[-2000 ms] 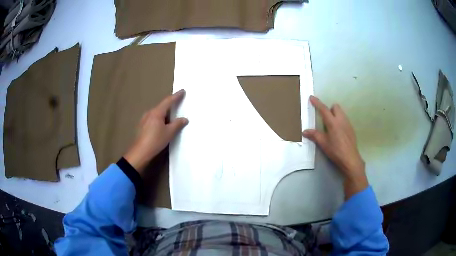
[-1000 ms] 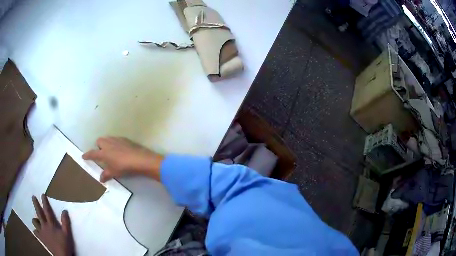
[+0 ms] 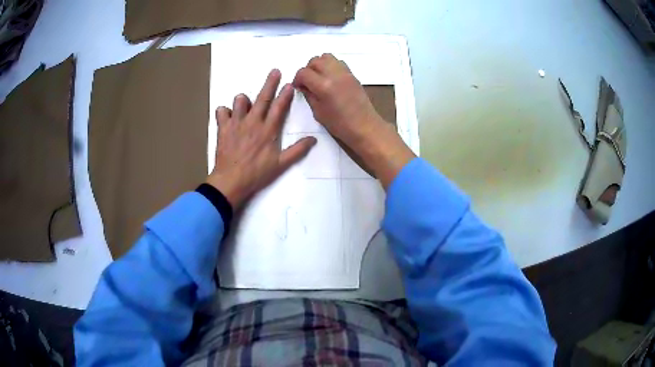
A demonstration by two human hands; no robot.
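A white card template (image 3: 316,251) lies flat over the right part of a brown cut panel (image 3: 147,129). Its window, partly hidden by my right hand and wrist, shows brown cloth (image 3: 382,102). Curved notch at the lower right corner; thin lines on the card. My left hand (image 3: 253,140) lies flat on the template's left half, fingers spread, holding nothing. My right hand (image 3: 336,93) is on the template's upper middle, left of the window, its fingertips drawn together close to my left fingertips. Whether they pinch something small is hidden.
A stack of brown panels (image 3: 237,13) lies at the far side. More brown panels (image 3: 36,165) lie at the left. A tied beige-grey bundle (image 3: 605,161) with a twisted strip (image 3: 574,111) lies at the right. A small white bit (image 3: 541,73) lies beyond the yellowish stain.
The view swung right and came back. Since the earliest frame, my left hand has moved further onto the template. My right hand has left its right edge and come in beside the left hand.
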